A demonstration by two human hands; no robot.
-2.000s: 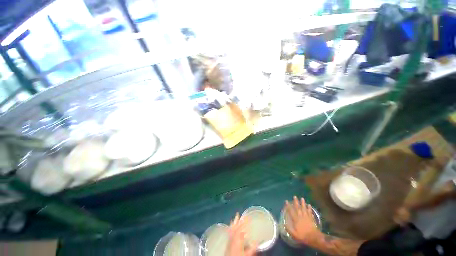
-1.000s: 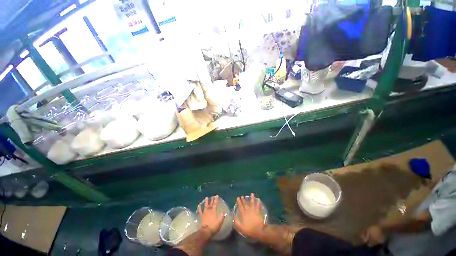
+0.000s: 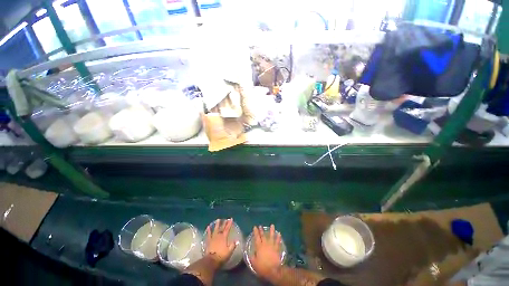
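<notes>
Several clear round containers with white fill stand in a row on the dark green surface at the bottom. My left hand (image 3: 219, 244) lies spread, palm down, over the third container (image 3: 237, 252). My right hand (image 3: 266, 251) lies spread on the container beside it (image 3: 282, 257), hiding most of it. Two containers, one at the far left (image 3: 146, 239) and one next to it (image 3: 183, 244), stand untouched. Another container (image 3: 347, 241) stands apart on the stained cardboard sheet (image 3: 402, 237). Whether my fingers press or only rest cannot be told.
A dark bundle (image 3: 100, 246) lies left of the row, with cardboard (image 3: 25, 209) beyond. A blue item (image 3: 462, 230) lies on the right cardboard. A person's light sleeve (image 3: 488, 265) is at the right edge. Green posts (image 3: 463, 109) and a cluttered white shelf (image 3: 279, 137) stand behind.
The view has levelled and shifted. Since the earliest frame my left hand has moved from the container's side to spread over its top. My right hand stays on its container. The person's arm at right has drawn back.
</notes>
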